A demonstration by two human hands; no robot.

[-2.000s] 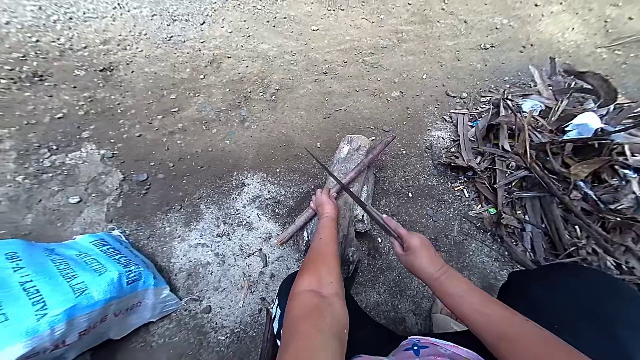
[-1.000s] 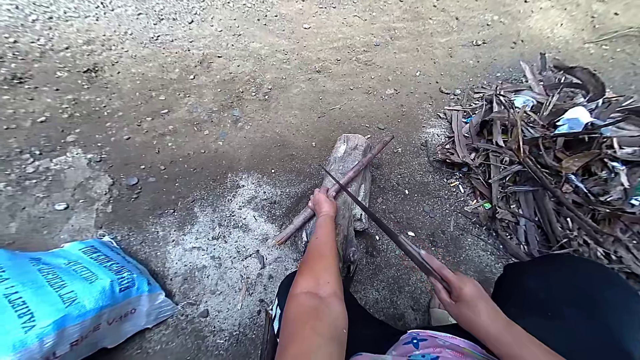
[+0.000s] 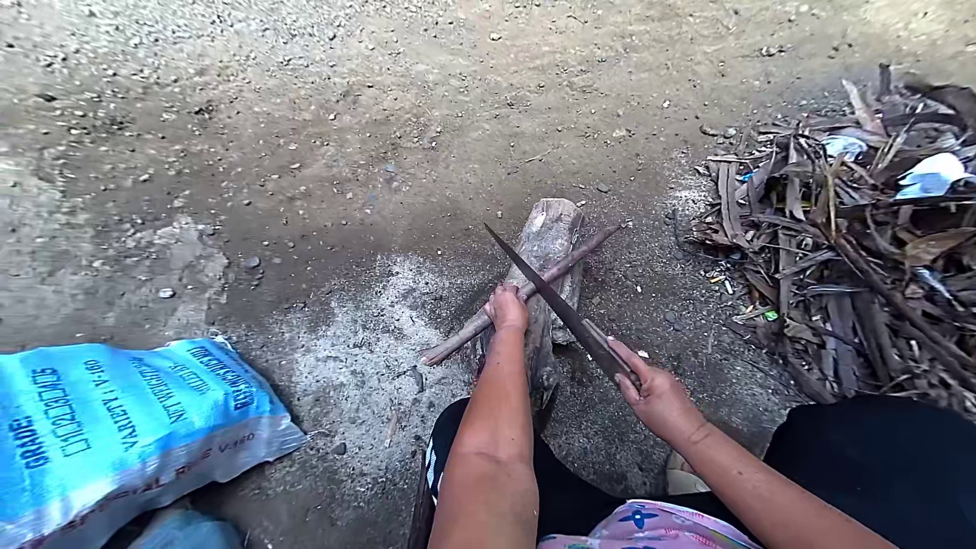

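My left hand grips a wooden stick around its middle. The stick lies slantwise across a thick weathered log on the ground. My right hand holds a long dark blade, a machete or similar, by its handle near my right knee. The blade points up and left and crosses over the stick just right of my left hand. Whether the blade touches the stick cannot be told.
A blue and white woven sack bearing writing lies at the lower left. A heap of dry bark, leaves and sticks with scraps of litter stands at the right. Small stones dot the dirt ground; pale dust lies left of the log.
My right hand with the blade moved down and right, then came partway back up and left. My left hand has stayed on the stick.
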